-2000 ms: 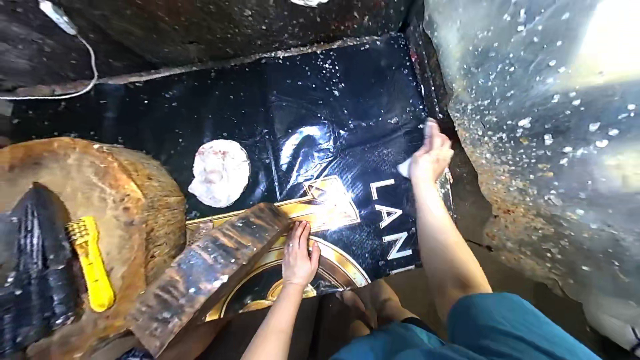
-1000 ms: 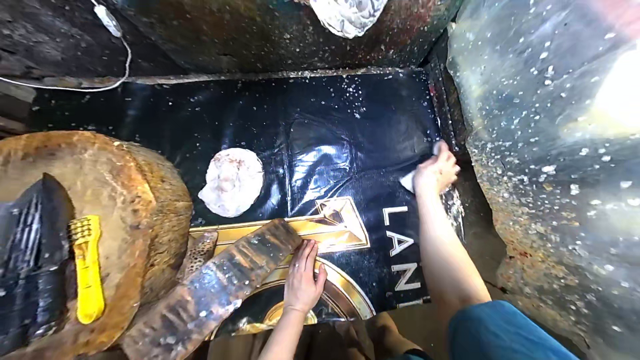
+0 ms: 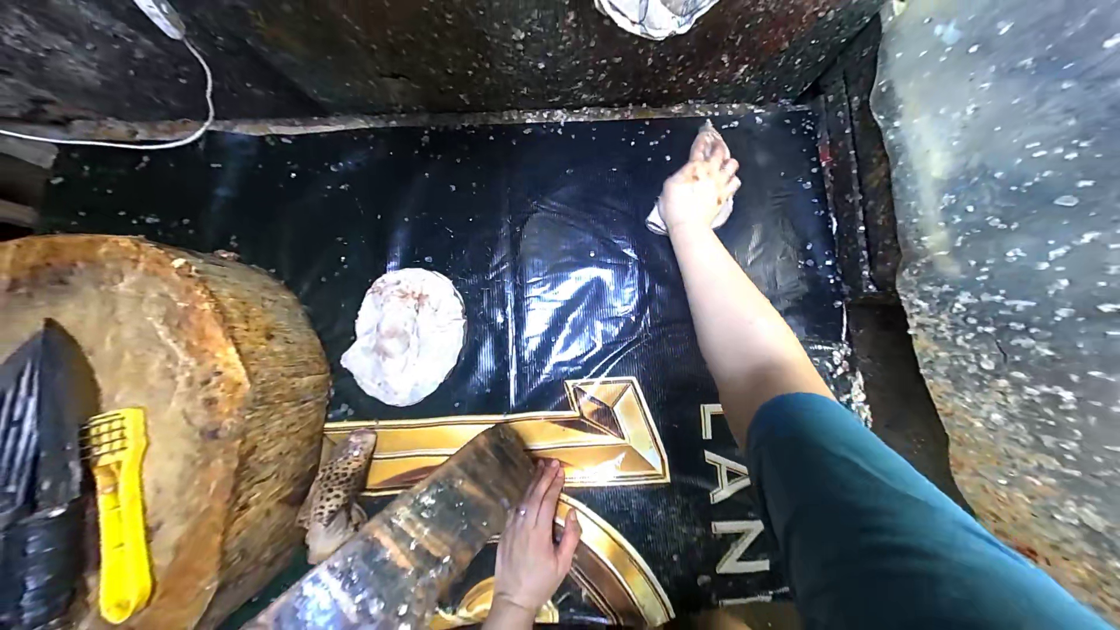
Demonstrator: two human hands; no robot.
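Note:
Near the back right of a black plastic banner sheet (image 3: 420, 192), my right hand (image 3: 700, 188) grips a whitish cloth (image 3: 656, 219) pressed against the surface. My left hand (image 3: 534, 542) lies with spread fingers at the lower middle, beside the end of a worn wooden board (image 3: 429, 525), touching its edge. A round whitish lump, perhaps a wrapped bundle (image 3: 407, 337), rests on the sheet between the chopping block and my right arm. What looks like a spotted fish piece (image 3: 337, 494) lies between the block and the board.
A round wooden chopping block (image 3: 271, 367) stands at left, bearing a dark-bladed knife (image 3: 52, 420) and a yellow-handled scaler brush (image 3: 122, 516). A speckled wall rises behind, with a white cable (image 3: 206, 96) and a whitish bundle (image 3: 656, 13). A scale-spattered translucent sheet (image 3: 1015, 262) borders the right.
My right hand has moved with the cloth from the sheet's right side toward its back edge. My left hand stays by the board.

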